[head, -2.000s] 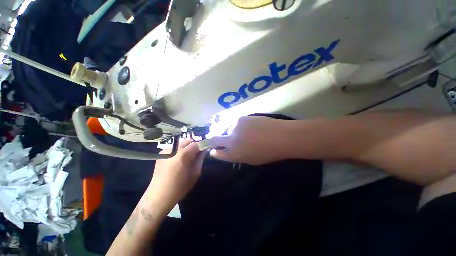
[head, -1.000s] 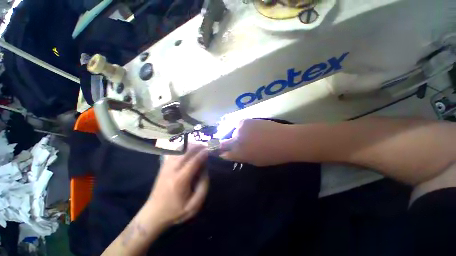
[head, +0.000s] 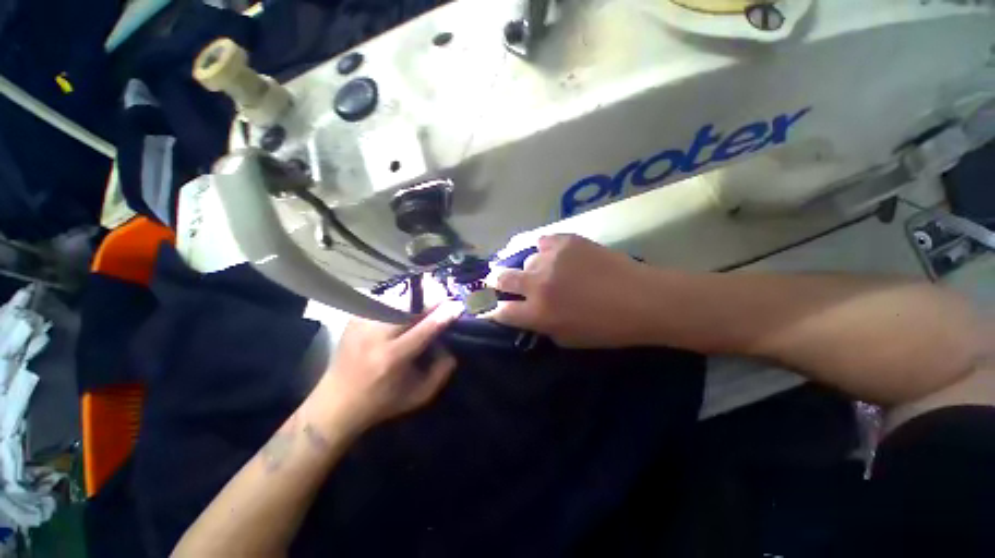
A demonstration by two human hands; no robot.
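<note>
A dark garment (head: 513, 447) lies under the lit needle area of the cream-white sewing machine (head: 480, 153) and hangs over the front edge. My left hand (head: 387, 365) is at the left of the needle, fingertips on the garment's edge and the other fingers curled. My right hand (head: 573, 289) is just right of the needle, fingers closed on the dark edge. Small slim tips, perhaps of snips, show under my right hand. A small pale oval piece (head: 480, 302) shows between the hands. Glare hides the needle and the exact finger contact.
A pale curved guard (head: 278, 245) stands left of the needle. Orange slatted parts (head: 112, 436) show at the left beside dark cloth, with a white crumpled pile (head: 22, 403) at the far left edge. A metal fitting (head: 944, 240) is at the right.
The view has shifted, so the machine head appears larger and further right. My left hand has opened and curled slightly by the needle; my right hand stays beside it on the edge.
</note>
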